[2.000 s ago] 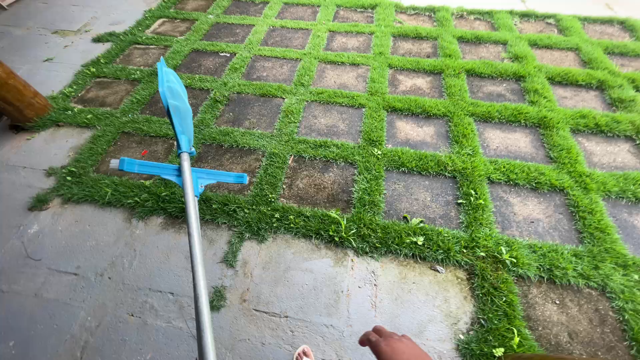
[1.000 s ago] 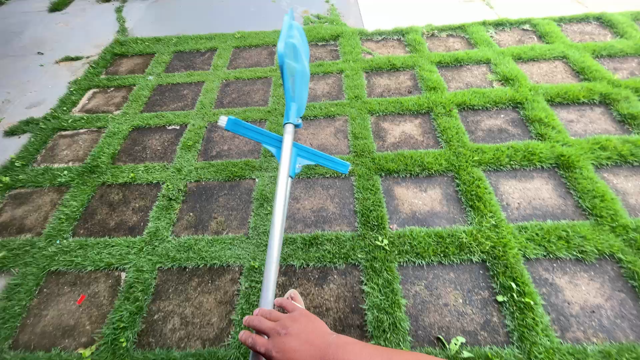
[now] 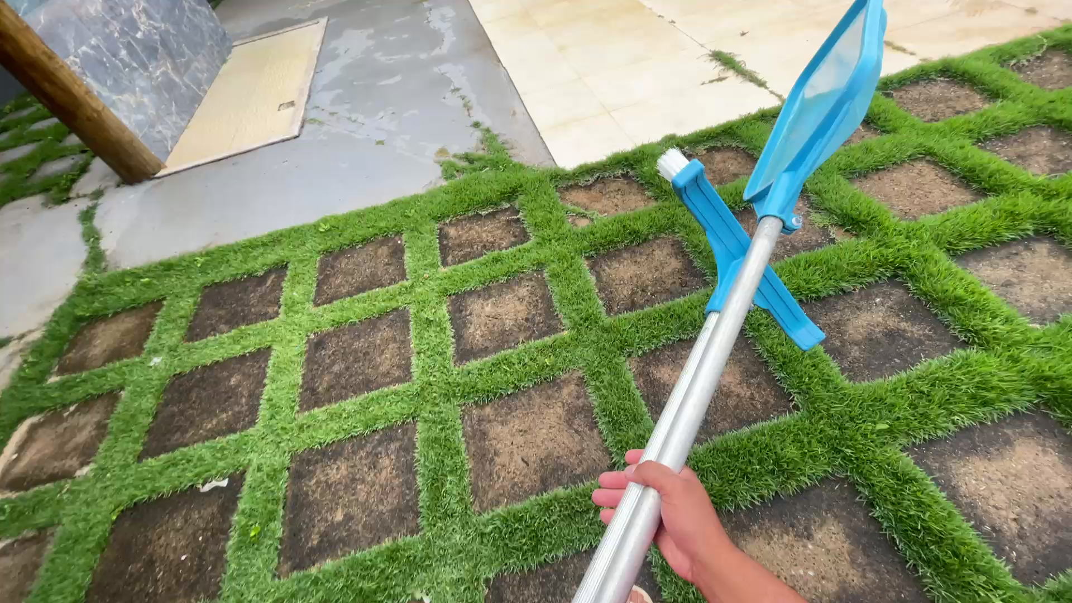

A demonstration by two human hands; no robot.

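Observation:
My right hand (image 3: pixel 666 502) is wrapped around two silver metal poles (image 3: pixel 670 427) lying side by side, with the thumb over them and the fingertips on the far left side. The poles slant up to the right. At the upper end of one is a blue pool skimmer (image 3: pixel 816 105) with pale mesh. Beside its base, a blue pool brush head (image 3: pixel 733 251) crosses the poles, with white bristles showing at its upper left end. Both heads are above the grass and paving. My left hand is not in view, and the lower pole ends are out of frame.
Square stone pavers (image 3: pixel 536 435) in a grid of green grass (image 3: pixel 435 402) fill the ground. Beyond lie grey paving (image 3: pixel 377 109) and pale tiles (image 3: pixel 603 75). At the upper left, a wooden post (image 3: pixel 75 92) stands near a cream panel (image 3: pixel 251 92) and a marbled grey block (image 3: pixel 134 67).
Two seconds ago my right hand was apart from the poles; it took hold of them by one second ago. The skimmer and brush head have moved right across the view, which has shifted.

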